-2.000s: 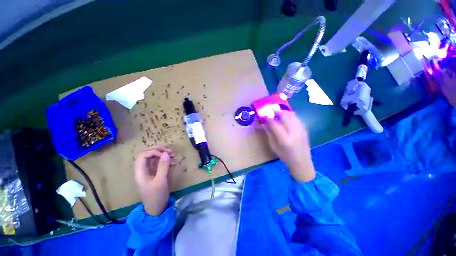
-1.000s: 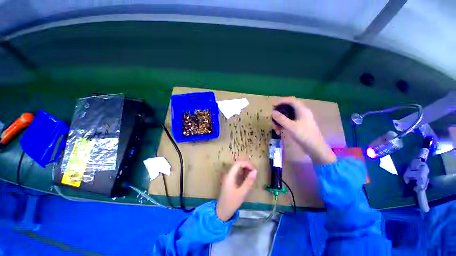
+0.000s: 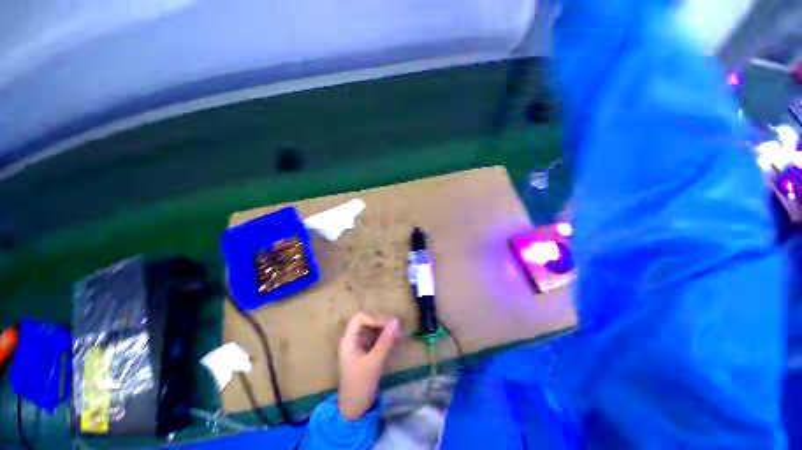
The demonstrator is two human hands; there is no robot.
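Observation:
The electric screwdriver [image 3: 423,279] lies on the cardboard mat [image 3: 470,211], its black tip toward the back. My left hand [image 3: 365,356] is over the mat's front part, left of the screwdriver, fingers curled toward the thumb; whether something small is between them cannot be told. Blurred dark specks, small screws, lie on the mat. A small reddish block [image 3: 547,283] glows violet at the mat's right, with a dark round part [image 3: 561,257] on it, partly hidden by my raised blue right sleeve. My right hand is out of the picture past the top edge.
A blue bin [image 3: 236,264] with copper-gold pieces stands on the mat's left corner. White paper pieces [image 3: 339,220], cords [image 3: 266,347], a plastic-covered black box [image 3: 119,352] and a second blue bin [image 3: 40,365] are also at left. My sleeve covers most of the right side.
The view has shifted. My right hand has left the screwdriver's tip area and gone up out of the picture; its sleeve now fills the right. A dark part shows on the glowing block.

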